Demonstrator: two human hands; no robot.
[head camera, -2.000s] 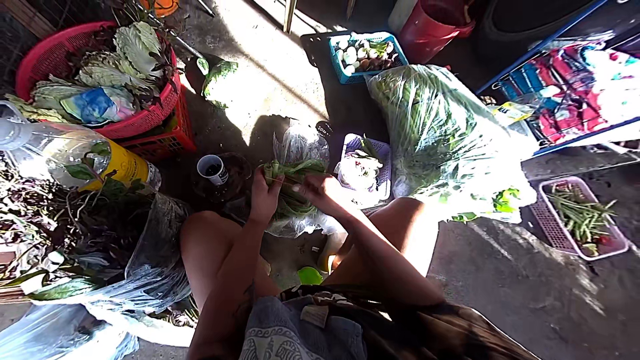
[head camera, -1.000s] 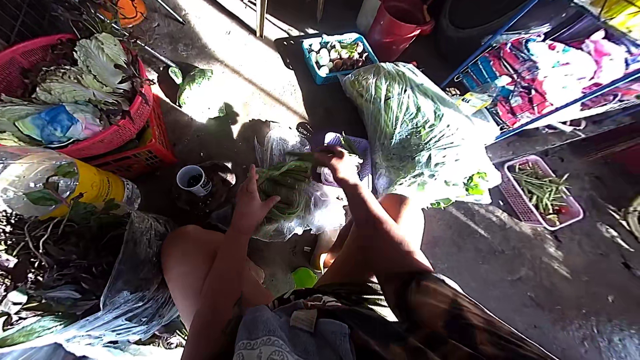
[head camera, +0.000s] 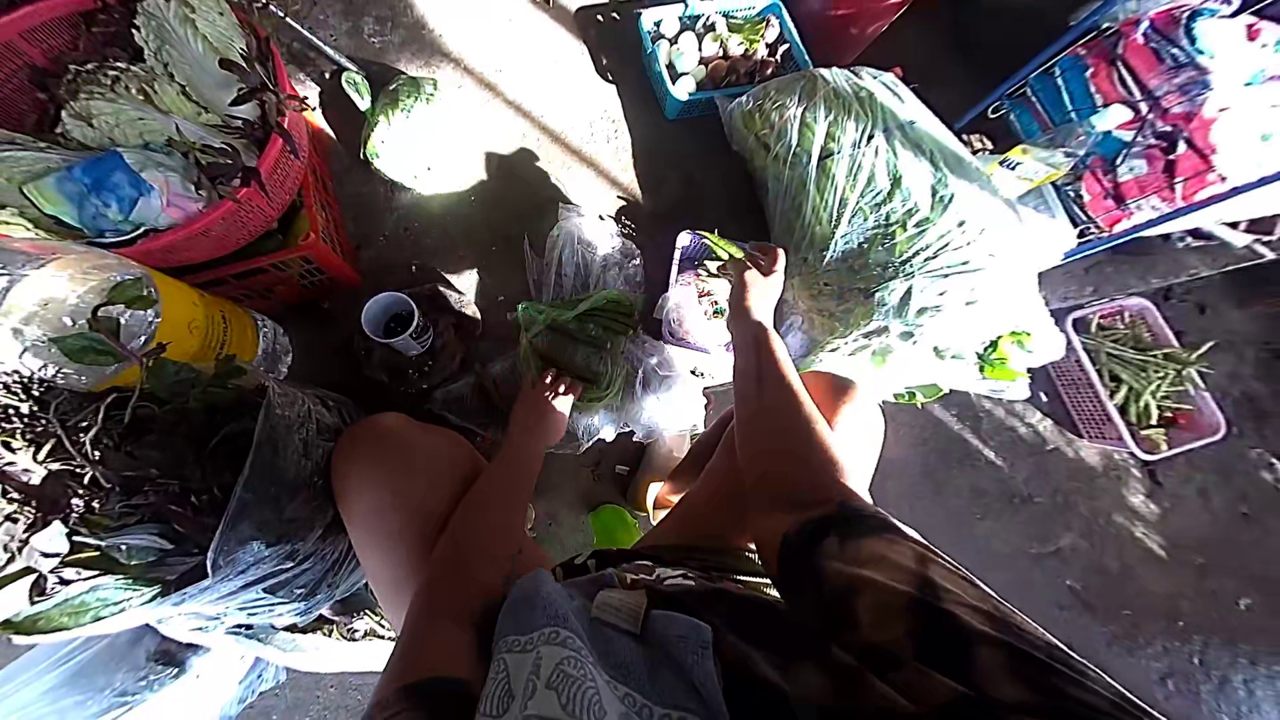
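Observation:
Between my knees a bundle of green vegetables (head camera: 580, 340) in thin green plastic rests on clear plastic bags (head camera: 590, 255). My left hand (head camera: 548, 405) touches the near edge of the bundle, fingers partly hidden in shadow. Off to its right, my right hand (head camera: 757, 285) grips a slim green pod, perhaps a chili or bean (head camera: 722, 245), above a small purple basket (head camera: 680, 262) holding plastic-wrapped contents. Just right of that hand stands a large clear bag of leafy greens (head camera: 850, 190).
A paper cup (head camera: 397, 322) stands left of the bundle. Further left are a red basket of cabbage leaves (head camera: 275, 185), a large plastic bottle (head camera: 200, 325) and dark leafy stems (head camera: 90, 470). A blue basket (head camera: 675, 103) sits ahead; a pink basket of green pods (head camera: 1190, 400) lies right.
Both hands were together on the greens two seconds ago. They have since parted, the right moving over to the purple basket. The left is now at the bundle's near edge.

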